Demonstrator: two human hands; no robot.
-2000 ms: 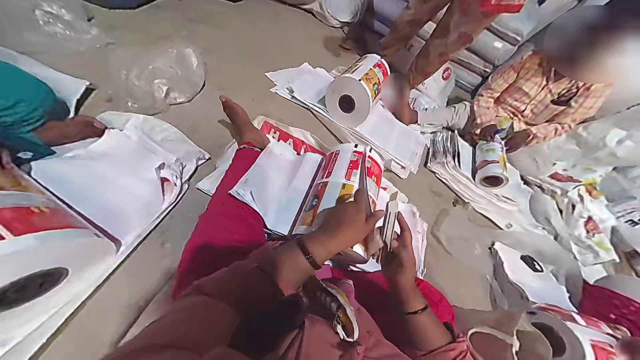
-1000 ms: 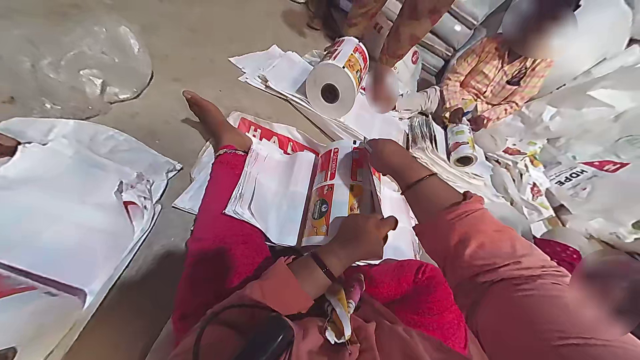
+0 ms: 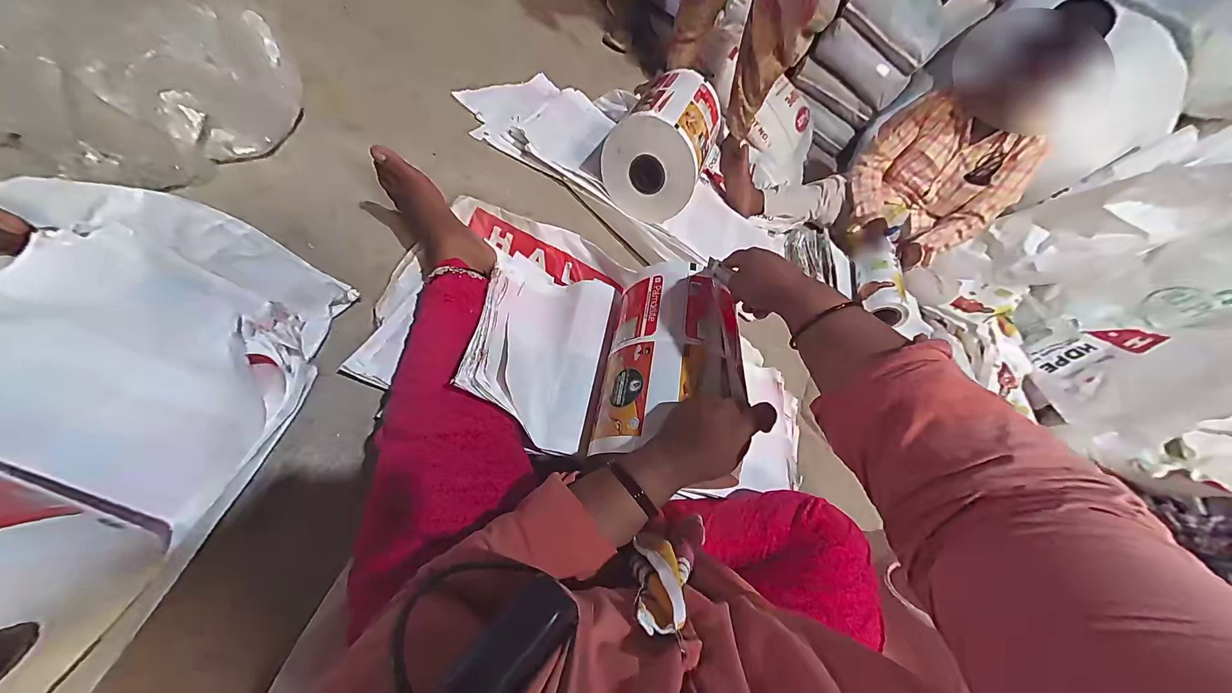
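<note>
A roll of printed plastic film (image 3: 630, 385), red, white and yellow, lies before me on a pile of sheets. A dark straight strip (image 3: 733, 337) runs along its right side. My left hand (image 3: 707, 438) lies over the near end of the roll and strip with its fingers curled; whether it grips the strip is hidden. At the far end of the roll, my right hand (image 3: 765, 279) pinches a small thin object (image 3: 714, 269), too small to identify. A stack of white sheets (image 3: 544, 351) lies beside the roll on the left.
A larger film roll (image 3: 650, 173) rests on sheets ahead, near a person's hand (image 3: 739, 178). A person in a checked shirt (image 3: 938, 173) sits at the upper right by another roll (image 3: 881, 279). White sheets (image 3: 125, 327) lie at left, white bags (image 3: 1136, 289) at right.
My right hand has moved from the near right side of the roll to its far end. My left hand has moved to the near end. The view has shifted.
</note>
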